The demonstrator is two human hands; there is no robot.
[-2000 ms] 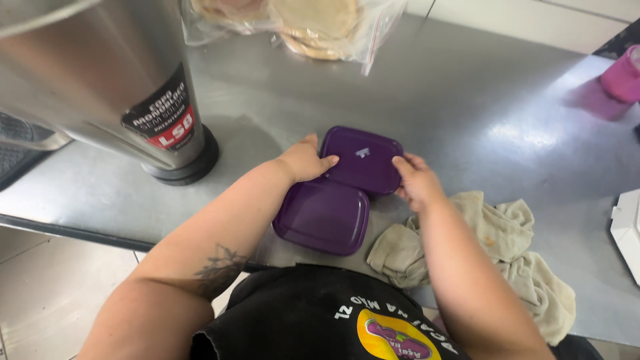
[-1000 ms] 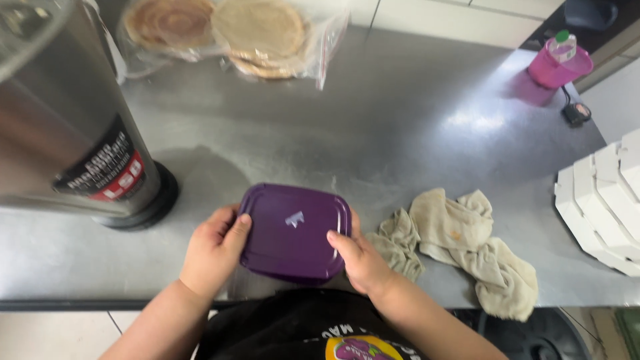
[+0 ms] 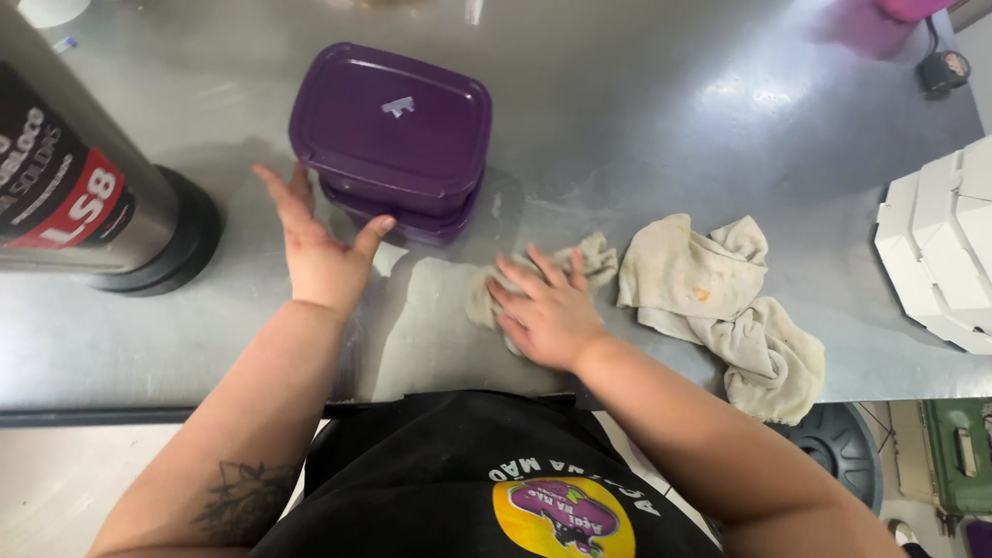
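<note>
Two purple plastic containers stand stacked on the steel counter, the lidded upper one [image 3: 395, 116] over the lower one [image 3: 434, 229]. My left hand [image 3: 322, 240] is beside their near left side, fingers spread, holding nothing; whether it touches them I cannot tell. Under my right hand [image 3: 546, 310] lies a small beige cloth [image 3: 593, 260], pressed flat on the counter by the palm and fingers. A larger crumpled beige cloth [image 3: 697, 271] with an orange stain lies just right of that hand.
A steel blender jug [image 3: 85, 170] with a black base stands at the left. White boxes [image 3: 938, 248] are stacked at the right edge. A pink container [image 3: 914, 6] and a small black object [image 3: 944, 70] with a cord are at the back right. A dark round bin lid [image 3: 829, 449] shows below the counter.
The purple containers, held in both hands a second ago, now stand farther back on the counter, released. My right hand has moved onto the small cloth, which has shifted left, apart from the larger one.
</note>
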